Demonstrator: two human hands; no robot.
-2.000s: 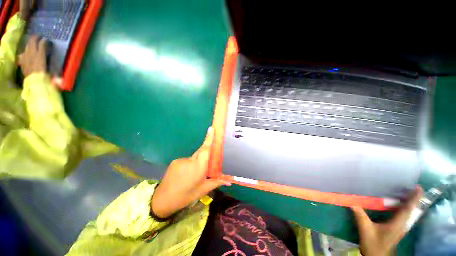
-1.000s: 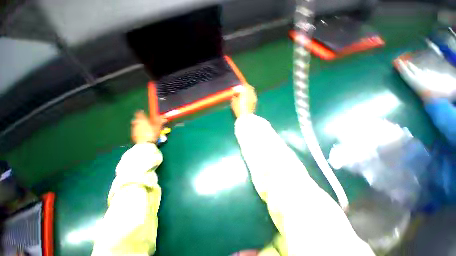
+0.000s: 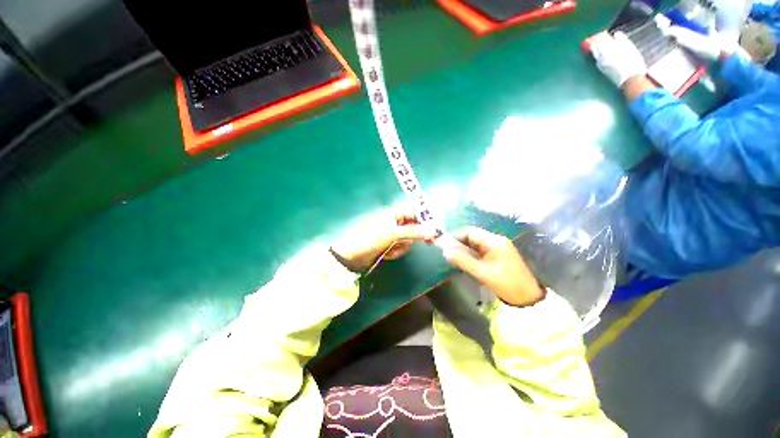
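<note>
A white label strip [image 3: 389, 133] with a row of dark squares hangs from the top edge down to my hands. My left hand [image 3: 385, 237] holds the strip near its lower end. My right hand [image 3: 496, 263] pinches at the strip's lower end, its fingertips close to my left fingers. Whether a single label is between the right fingertips is too small to tell. An open laptop [image 3: 265, 81] with a black screen lies on an orange-red tray [image 3: 274, 113] at the upper left, untouched.
Another tray [image 3: 505, 19] with a laptop is at the top. Clear plastic [image 3: 582, 231] covers a bin at the bench edge, right. A person in a blue smock [image 3: 710, 162] with white gloves works on a laptop at the upper right. A further tray [image 3: 30, 368] is at the lower left.
My hands have left the laptop's tray and come back towards my body, where they now hold the strip. The view has shifted, and the person in blue shows more fully.
</note>
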